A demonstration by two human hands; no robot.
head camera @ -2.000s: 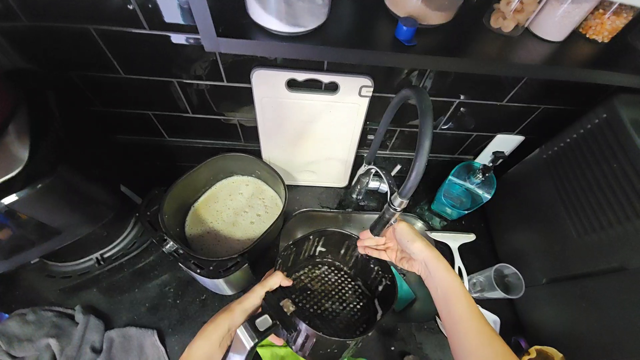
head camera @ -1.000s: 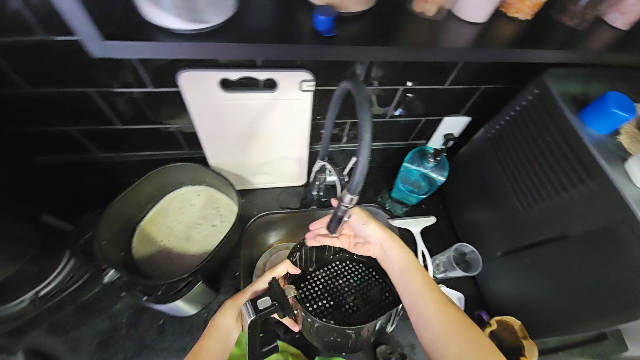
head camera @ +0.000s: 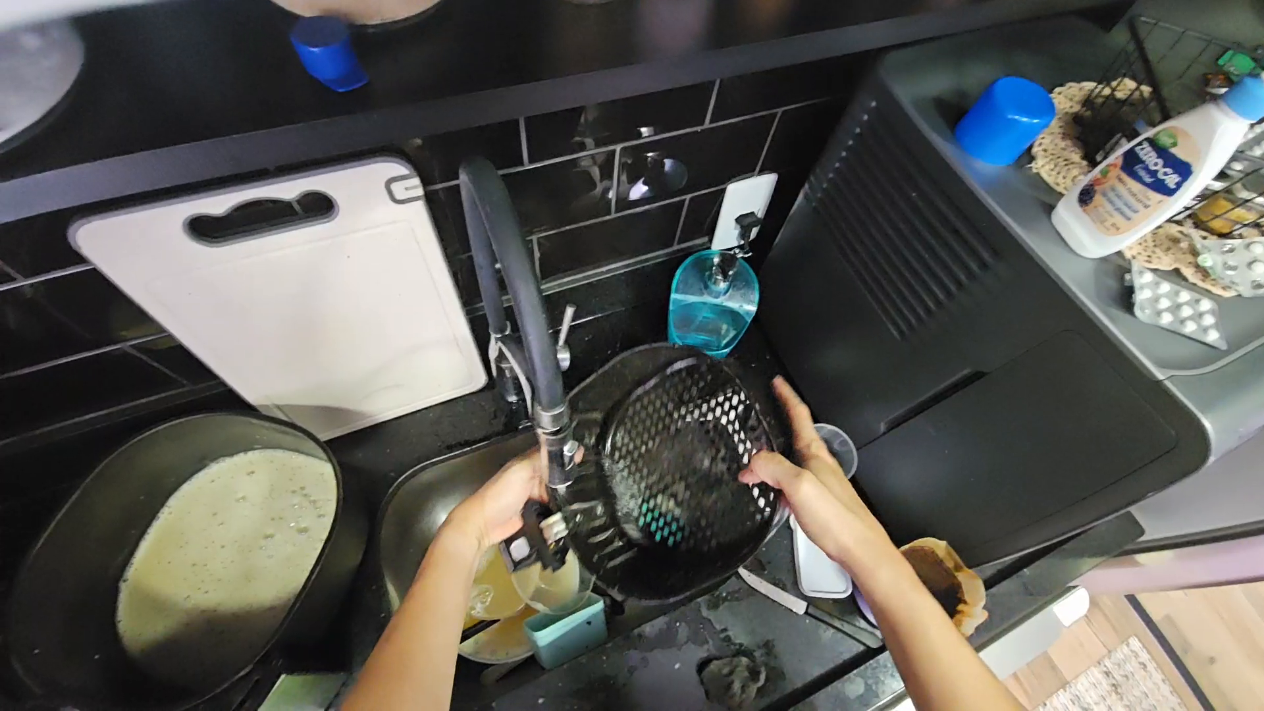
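A black perforated air fryer basket (head camera: 681, 474) is tilted over the right side of the sink, under the black hose faucet (head camera: 523, 296). My left hand (head camera: 504, 499) grips its left side by the handle mount, close to the faucet's spout; some fingers are hidden. My right hand (head camera: 810, 489) holds the basket's right side, with the thumb on the perforated face and a finger stretched along the outside. Left of the sink stands a dark pot-like container (head camera: 341, 523) with foamy, cloudy liquid (head camera: 232, 543).
A white cutting board (head camera: 296, 306) leans on the tiles. A teal soap dispenser (head camera: 713, 306) stands behind the basket. The steel sink (head camera: 415, 513) holds dishes and a teal holder (head camera: 568, 632). A knife (head camera: 810, 607) and dark scrubber (head camera: 731, 681) lie in front. A black appliance (head camera: 938, 296) borders the right.
The basket has been raised and tipped on its side, toward the right. My right hand has moved from beside the spout to the basket's right side. The view has shifted right.
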